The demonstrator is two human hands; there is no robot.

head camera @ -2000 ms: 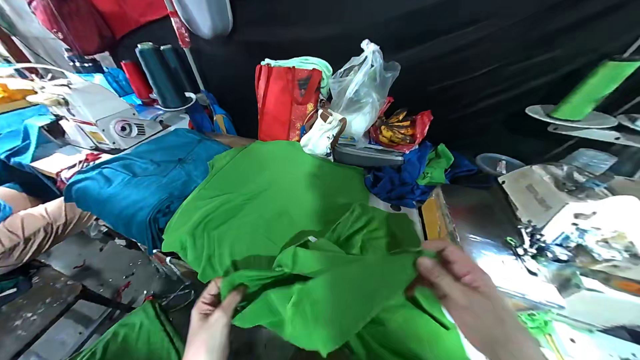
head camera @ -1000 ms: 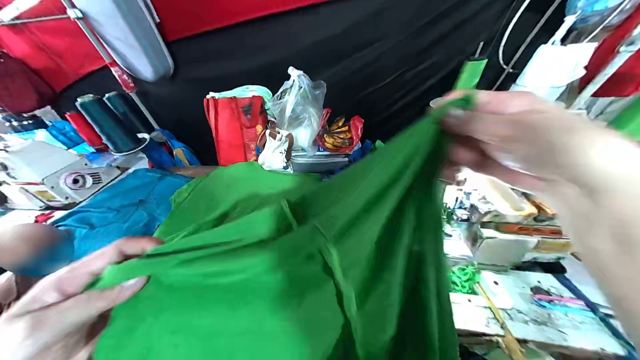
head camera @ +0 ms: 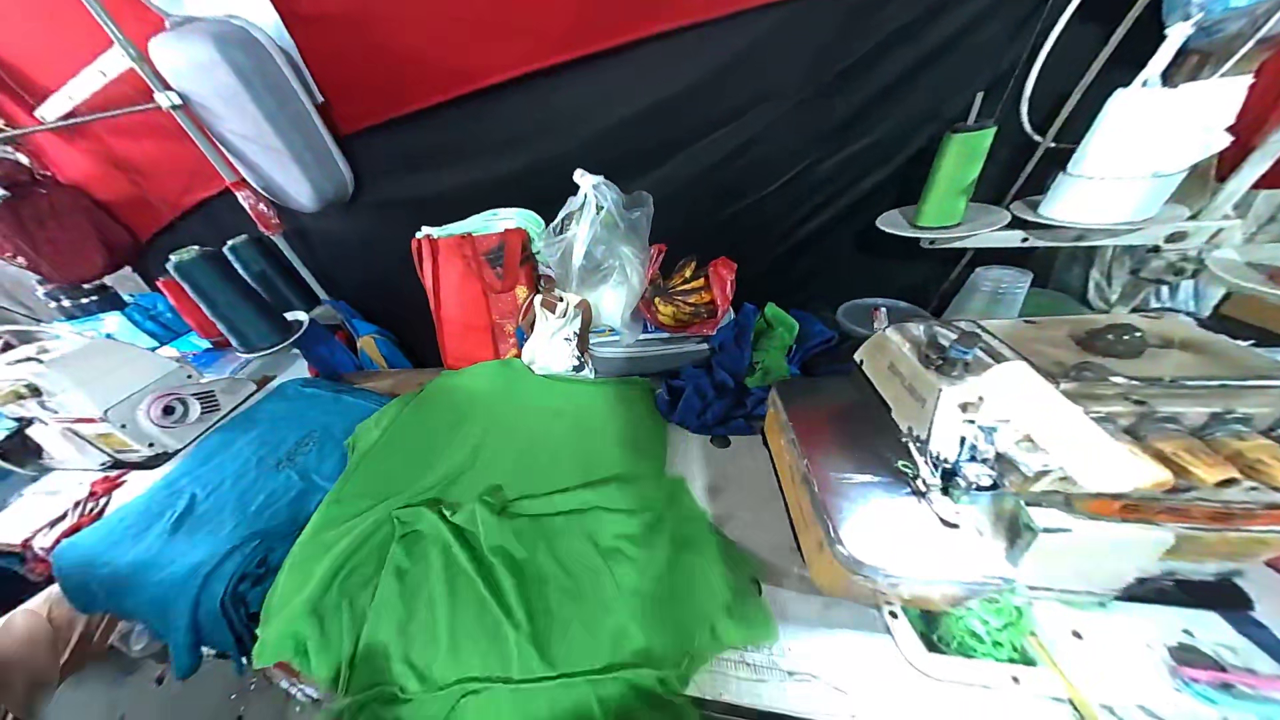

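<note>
Neither my left hand nor my right hand shows in the head view now. A green fabric piece (head camera: pixel 540 590) lies spread and wrinkled at the front centre, over more green cloth (head camera: pixel 530 420) on the table. Its lower edge runs down to the bottom of the view. To its left lies a folded stack of blue cloth (head camera: pixel 210 510). On the right stands an overlock sewing machine (head camera: pixel 1000 430) with its metal plate, and a green thread cone (head camera: pixel 956 175) sits on the stand above it.
At the back are a red bag (head camera: pixel 465 300), a clear plastic bag (head camera: pixel 600 250), bananas in red plastic (head camera: pixel 685 295) and crumpled dark blue cloth (head camera: pixel 710 375). Another sewing machine (head camera: pixel 130 400) stands left, near a person's arm (head camera: pixel 50 640). Green thread scraps (head camera: pixel 985 630) fill a front-right recess.
The green piece that both my hands held up and stretched now lies on the green cloth. Both hands have left the view.
</note>
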